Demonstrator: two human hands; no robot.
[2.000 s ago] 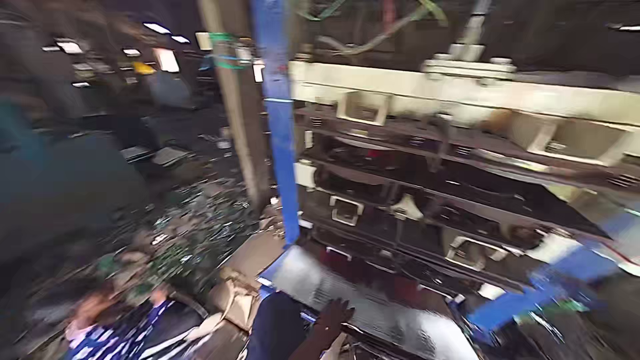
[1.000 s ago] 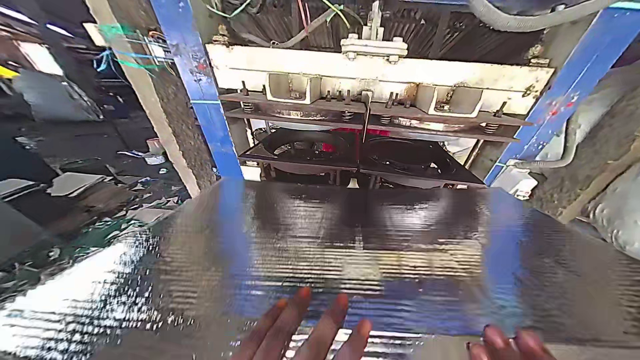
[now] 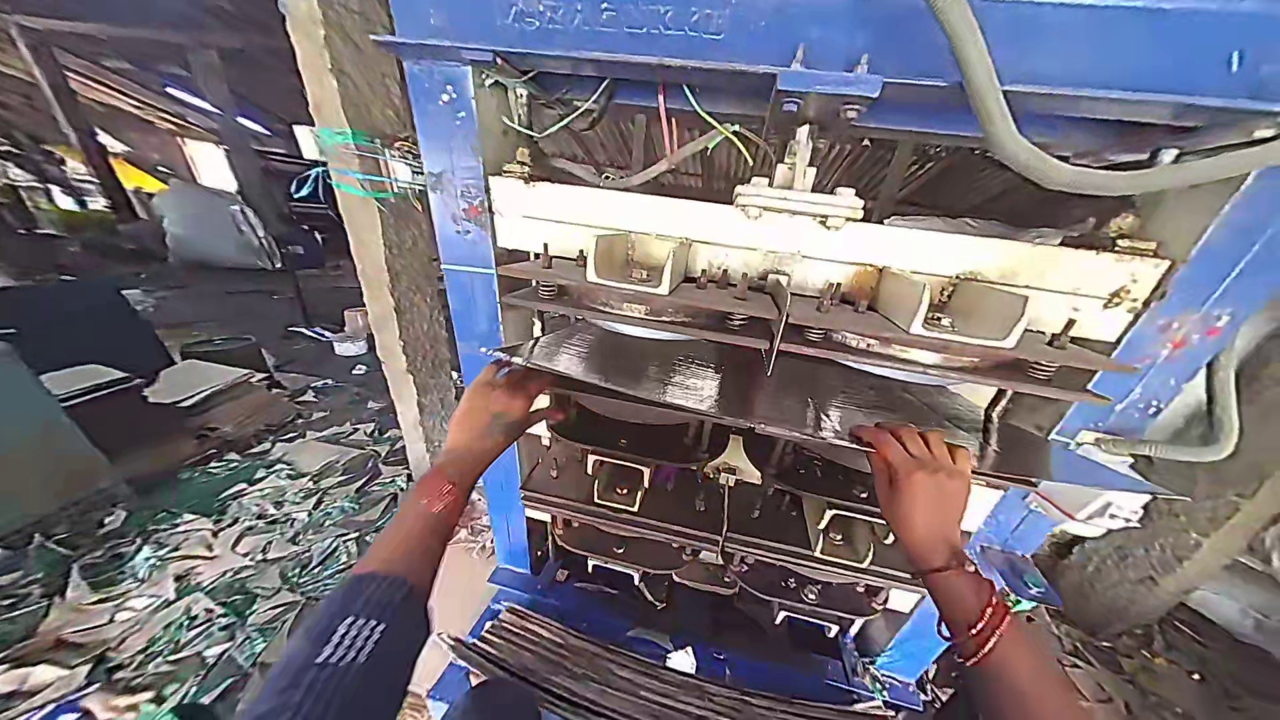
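Note:
A shiny dark sheet [image 3: 690, 375] lies tilted between the upper plate and the lower round dies of a blue-framed press [image 3: 462, 200]. My left hand [image 3: 505, 405] grips its front left edge, the thumb beneath. At the front right edge, my right hand [image 3: 915, 480] has its fingers over the top and also holds the sheet. Below it are dark round dies [image 3: 625, 440] and a lower metal plate [image 3: 660, 505]. How far back the sheet reaches is partly hidden by the upper plate.
A stack of dark sheets [image 3: 600, 670] lies low before the press. Scraps [image 3: 250, 560] cover the floor at left, beside a concrete post [image 3: 385, 230]. A grey hose [image 3: 1050, 165] hangs at upper right. Bolts and springs project around the upper plate [image 3: 640, 305].
The shiny sheet, spread out below my face one second ago, is now between the plates of the press. Both hands now hold its front edge. The view takes in more of the press.

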